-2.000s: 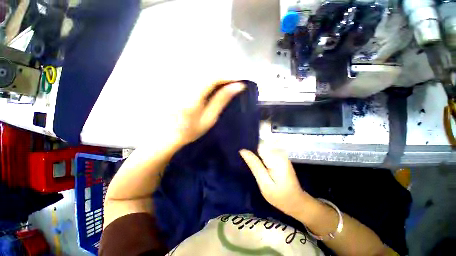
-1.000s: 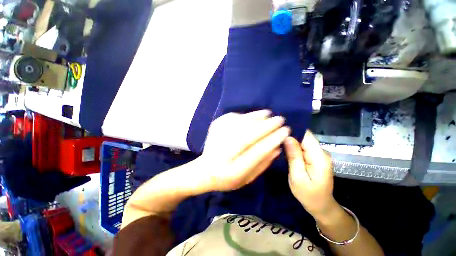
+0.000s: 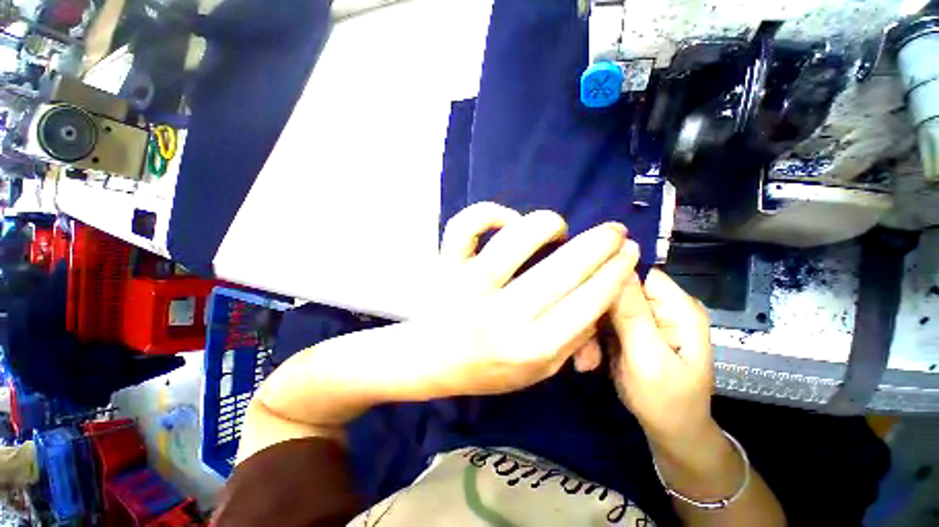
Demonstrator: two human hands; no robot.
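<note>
The navy fabric panel [image 3: 546, 134] lies over the cloth plate, its right edge along the presser foot area of the overlock machine [image 3: 721, 124]. It runs down under my hands to my lap. My left hand [image 3: 535, 293] is on the fabric, fingers bent and pointing right, fingertips at the panel's right edge. My right hand [image 3: 664, 350] pinches the fabric edge just below the machine, its fingertips touching my left fingertips. The blue knob [image 3: 601, 84] is above the fabric's right edge. The needle is not visible.
A long navy fabric stack [image 3: 242, 124] lies at the far left. Yellow-green snips [image 3: 162, 149] lie by the neighbouring machine [image 3: 88, 139]. A blue basket [image 3: 218, 381] and red crates [image 3: 165, 314] stand at left. A measuring strip [image 3: 772, 381] runs along the table edge.
The fabric came up from my lap onto the plate beside the machine, then moved further up. My hands came together at its right edge.
</note>
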